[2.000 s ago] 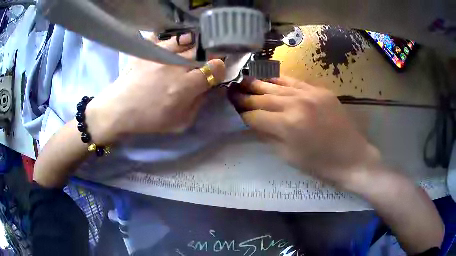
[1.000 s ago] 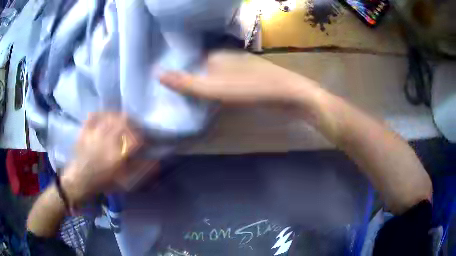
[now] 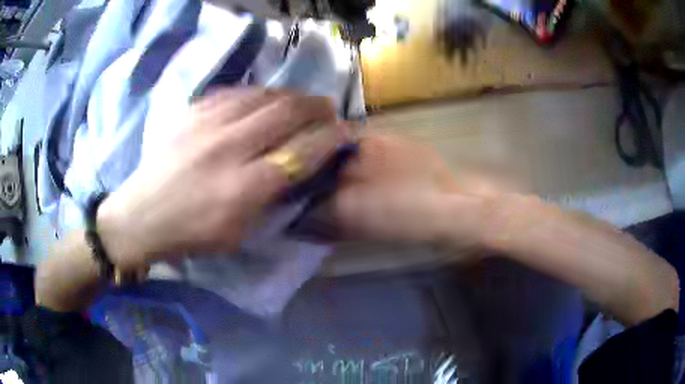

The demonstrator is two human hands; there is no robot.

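The pale blue-grey garment panel (image 3: 109,112) lies bunched at the left of the table and hangs over the front edge below my hands. Dark cloth (image 3: 319,184) shows between my hands. My left hand (image 3: 225,161), with a yellow ring and dark bead bracelet, is closed on the garment. My right hand (image 3: 390,191) is blurred and touches the dark cloth from the right; its fingertips are hidden. Only the dark lower parts of the sewing machine (image 3: 349,15) show at the top, beside a bright light.
A smartphone (image 3: 537,16) with a lit screen lies at the top right. Black-handled scissors (image 3: 637,124) lie on the right of the table. The worn yellow-brown bed plate (image 3: 420,71) has a dark blotch. A blue basket (image 3: 150,319) is below the table's front edge at left.
Since two seconds ago, the garment and both hands have come away from the needle area towards me. Over the last second my left hand has moved up and right, meeting my right hand at the dark cloth.
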